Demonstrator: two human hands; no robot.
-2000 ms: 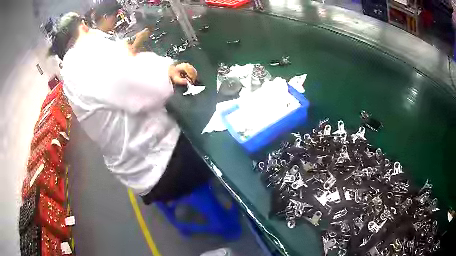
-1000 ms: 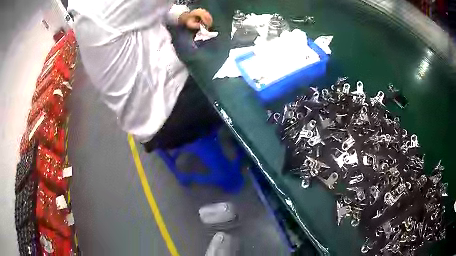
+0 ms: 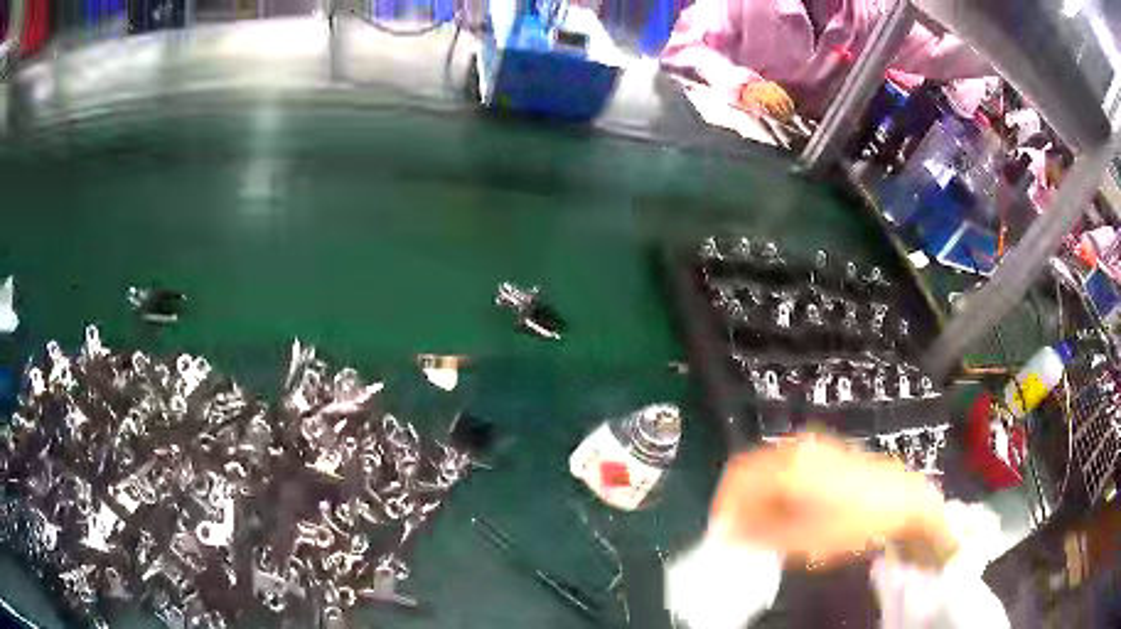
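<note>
My left hand (image 3: 768, 494) and my right hand (image 3: 904, 516) are blurred together at the lower right, over the near part of the black foam tray (image 3: 709, 356). White sleeves show below them. The fingers and anything in them cannot be made out. The tray holds rows of units with silver clips (image 3: 818, 383). A large heap of spring clips and dark units (image 3: 221, 479) lies at the left. A squat bottle with a metallic top and red label (image 3: 629, 457) stands between heap and tray.
Two clipped units (image 3: 531, 311) (image 3: 157, 304) and a tan-and-white scrap (image 3: 440, 370) lie beyond the heap. Thin dark rods (image 3: 553, 582) lie near the bottle. A red container (image 3: 993, 440) and a yellow-and-white bottle (image 3: 1039, 378) are right of the tray. A person in pink sits opposite.
The view has swung right, away from the white-clothed person and the bin of wipes. The heap now shows at the left, and the tray, bottle and my hands have come into view.
</note>
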